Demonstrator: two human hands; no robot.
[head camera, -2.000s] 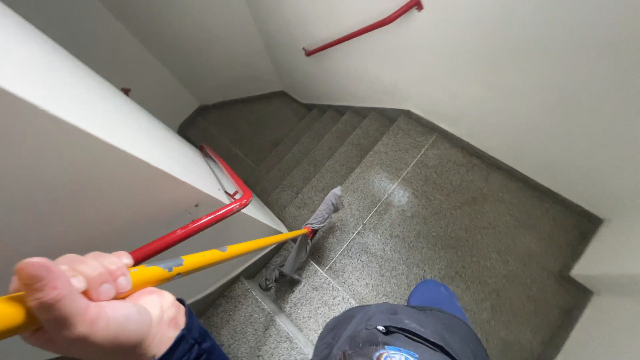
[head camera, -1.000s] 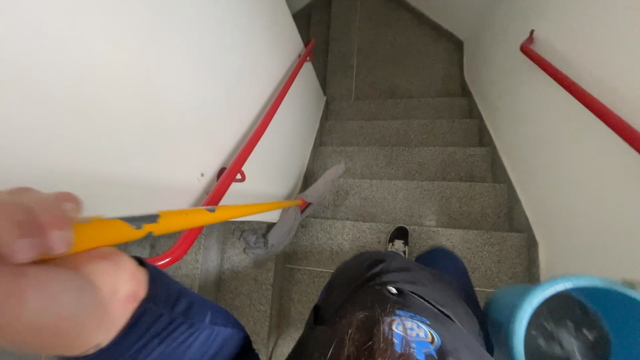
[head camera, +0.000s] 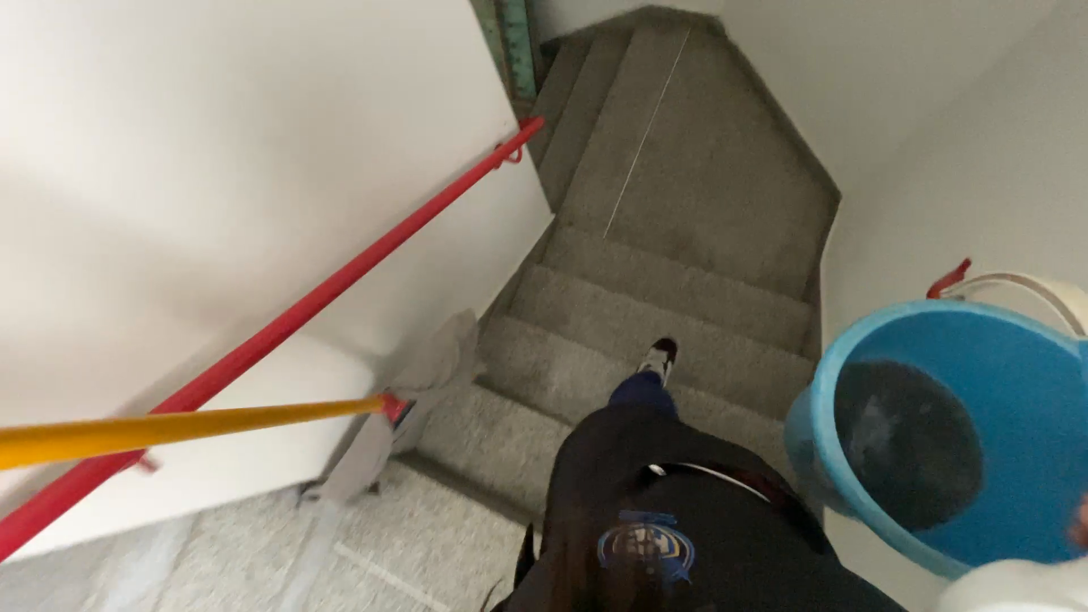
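A yellow pole (head camera: 255, 416) runs in from the left edge to a red fitting (head camera: 393, 408) on a mop head draped with a grey cloth (head camera: 442, 348). The cloth is near the white wall's base, over the stair edge. My left hand is out of view. At the right, a blue bucket (head camera: 829, 416) with dark liquid (head camera: 905, 442) inside is close to the camera. A small patch of my right hand (head camera: 1081, 523) shows at the right edge beside the bucket; its grip is hidden. A white thing (head camera: 1020, 586), unclear in kind, lies below it against the rim.
Grey speckled stairs (head camera: 663, 297) descend ahead to a landing (head camera: 705, 144) and turn left. A red handrail (head camera: 340, 285) slants along the left wall. Another red rail end (head camera: 950, 276) shows behind the bucket. One shoe (head camera: 661, 353) is on a step.
The left hand, seen earlier gripping the yellow pole, has gone out of view. The bucket, absent from the oldest frame, now shows larger at the right. The view has turned considerably.
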